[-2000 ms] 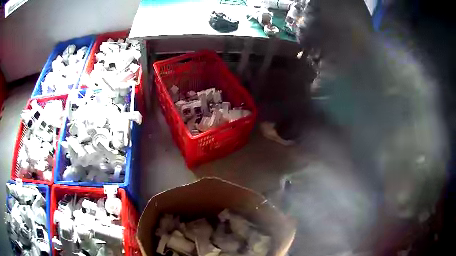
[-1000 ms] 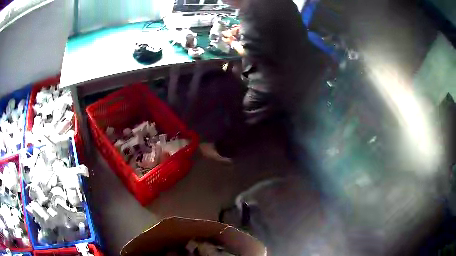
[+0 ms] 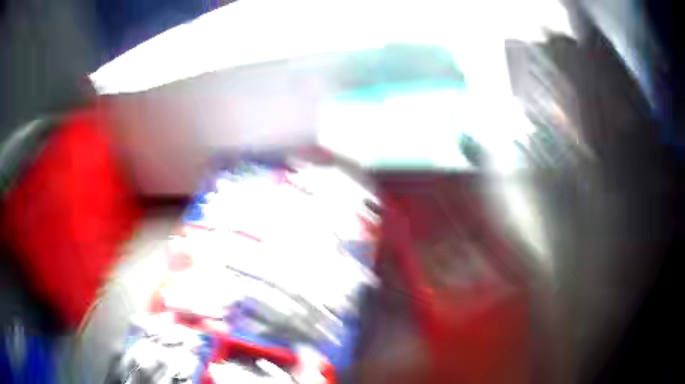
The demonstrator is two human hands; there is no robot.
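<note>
The view is strongly blurred. Several red and blue crates, their rims partly visible, stand together at the lower centre, full of white parts (image 3: 278, 247). A separate red crate (image 3: 477, 330) stands to their right, below the bench; its contents are too blurred to tell. Neither my left hand nor my right hand can be seen.
A bench with a white and green top (image 3: 398, 127) is at the upper centre. A large red object (image 3: 71, 217) stands at the left. A dark blurred shape, apparently a person, is at the right. A pale wall is behind the crates.
The view has swung left, so the bench and crates now lie further right. The large red object has come into view at the left. The carton has left the picture.
</note>
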